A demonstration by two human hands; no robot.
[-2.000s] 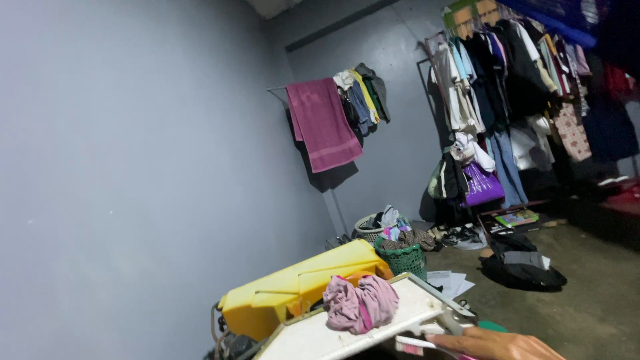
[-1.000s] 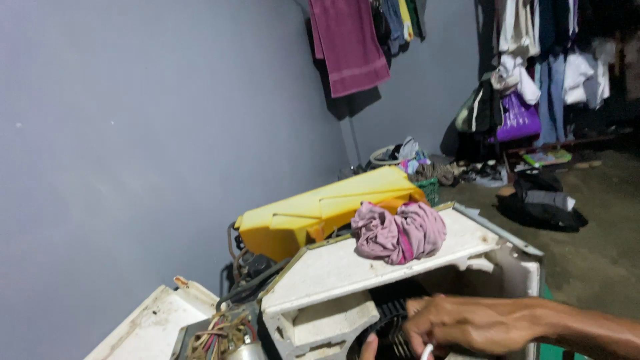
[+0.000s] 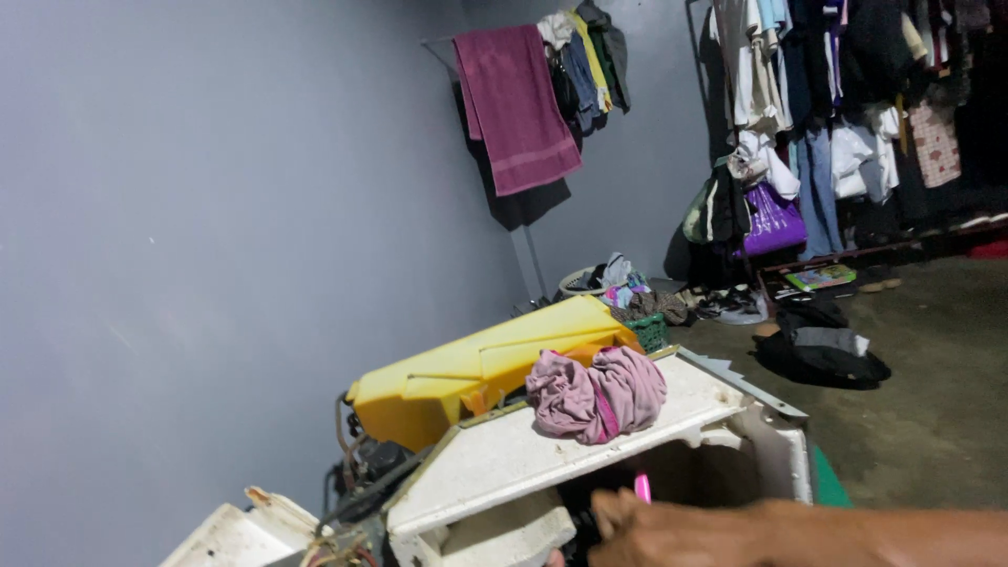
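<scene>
My right hand reaches in from the lower right, blurred, at the opening of a white casing. A pink stick-like item stands up beside its curled fingers; its lower part is hidden, and whether the fingers grip it is unclear. Of my left hand only a fingertip shows at the bottom edge, beside a pale foam-like block inside the casing. On the casing's white top lies a bunched mauve cloth with a bright pink band. Dark parts inside the opening are mostly hidden.
Behind the casing leans a yellow plastic panel. Wires and a broken white piece are at lower left. Farther back are a green basket, a black bag on the floor, a hanging towel and racked clothes.
The right hand remains at the casing's opening, where a pink item now shows beside it. The white item seen at its fingers a second ago is out of sight. The view has shifted.
</scene>
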